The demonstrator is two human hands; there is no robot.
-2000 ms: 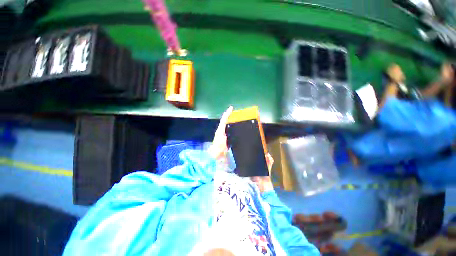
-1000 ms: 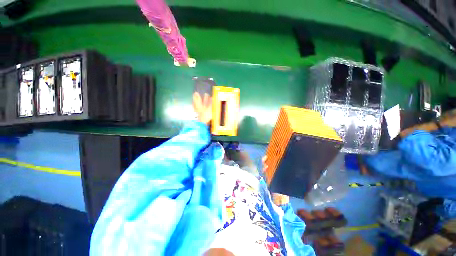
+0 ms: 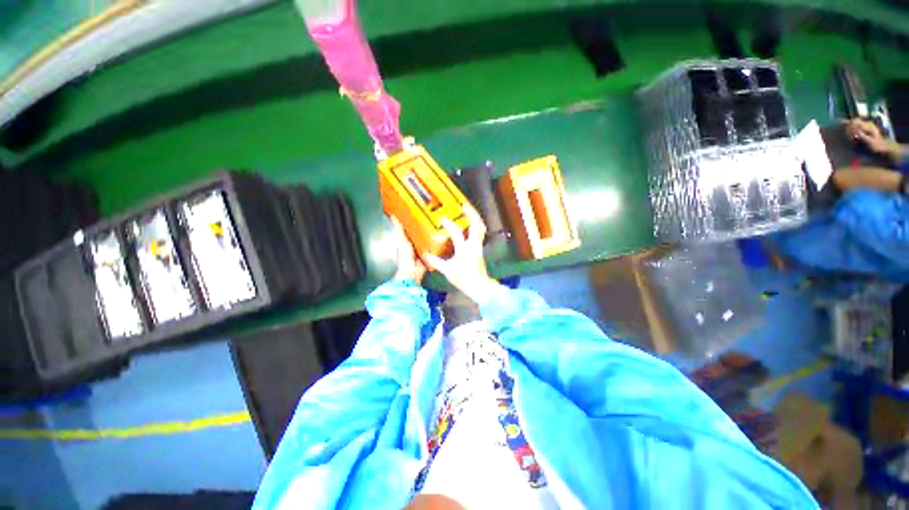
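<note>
An orange fixture (image 3: 431, 204) with a slot in its top stands tilted under the pink-wrapped arm. My left hand (image 3: 409, 261) is at its near left side and my right hand (image 3: 460, 254) is on its near right end; both hold it. A second orange fixture (image 3: 539, 207) with a rectangular recess stands to the right on the green bench (image 3: 608, 189). A dark flat plate (image 3: 480, 202) lies between the two fixtures. The underside of the held fixture is hidden.
The pink-wrapped arm (image 3: 359, 80) hangs from above. A black tray (image 3: 60, 304) with silvery-white parts (image 3: 216, 249) is at left, beside stacked trays. Clear trays (image 3: 733, 189) with dark panels stand at right. Another worker's blue sleeve (image 3: 857, 234) is at far right.
The dark-faced orange block earlier held low at the right is no longer seen there. Both my hands are now on an orange fixture under the pink arm. The view has shifted and turned.
</note>
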